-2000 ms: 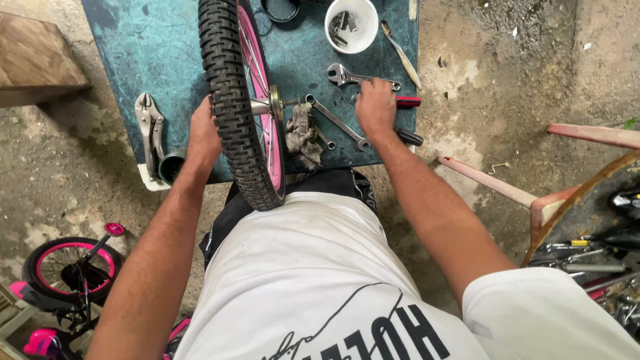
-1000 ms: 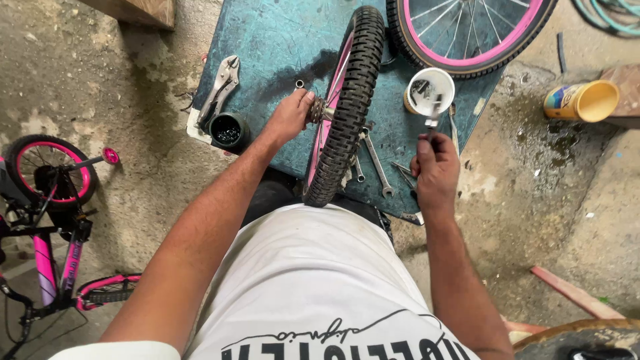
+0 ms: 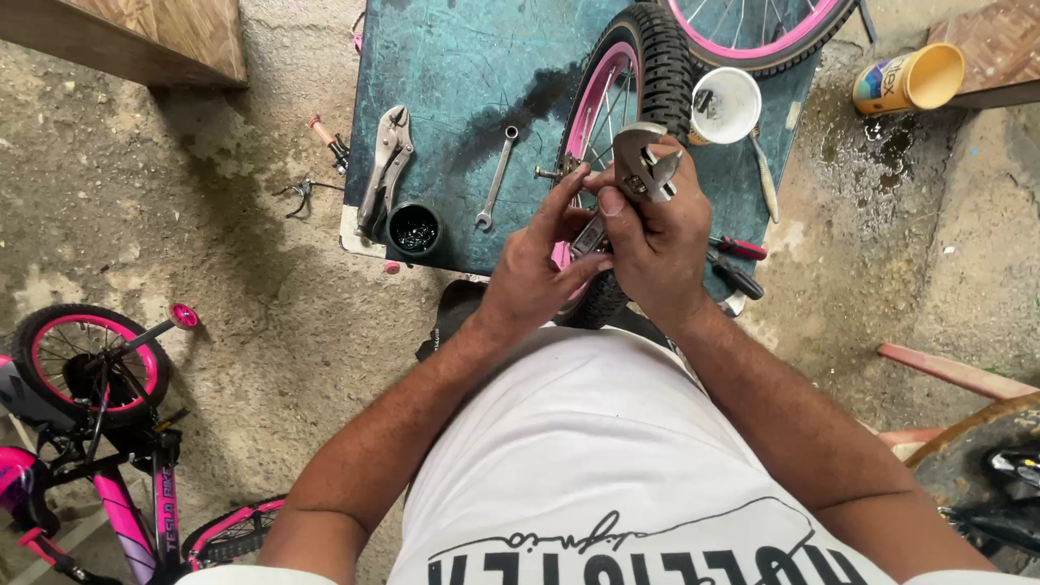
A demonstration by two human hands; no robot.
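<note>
My right hand (image 3: 670,231) grips an adjustable wrench (image 3: 642,166) by the neck, its jaws pointing up. The fingers of my left hand (image 3: 536,260) are at the wrench's handle, thumb against its lower end; whether they bear its weight I cannot tell. Behind both hands a bicycle wheel with a pink rim and knobby tire (image 3: 662,69) stands on edge between the table and my body, its threaded axle (image 3: 548,172) sticking out left. A combination wrench (image 3: 497,175) lies on the blue table (image 3: 455,97), left of the wheel.
Locking pliers (image 3: 386,166) and a jar of dark grease (image 3: 414,228) stand left. A white tub (image 3: 735,106), a brush (image 3: 764,175), screwdrivers (image 3: 739,248) and a second wheel (image 3: 751,53) are right. A yellow container (image 3: 910,80) is beyond; a pink bicycle (image 3: 122,487) is at lower left.
My right hand has come from beside the white tub to the front of the wheel, holding the adjustable wrench. My left hand has left the axle area and moved to the wrench's handle.
</note>
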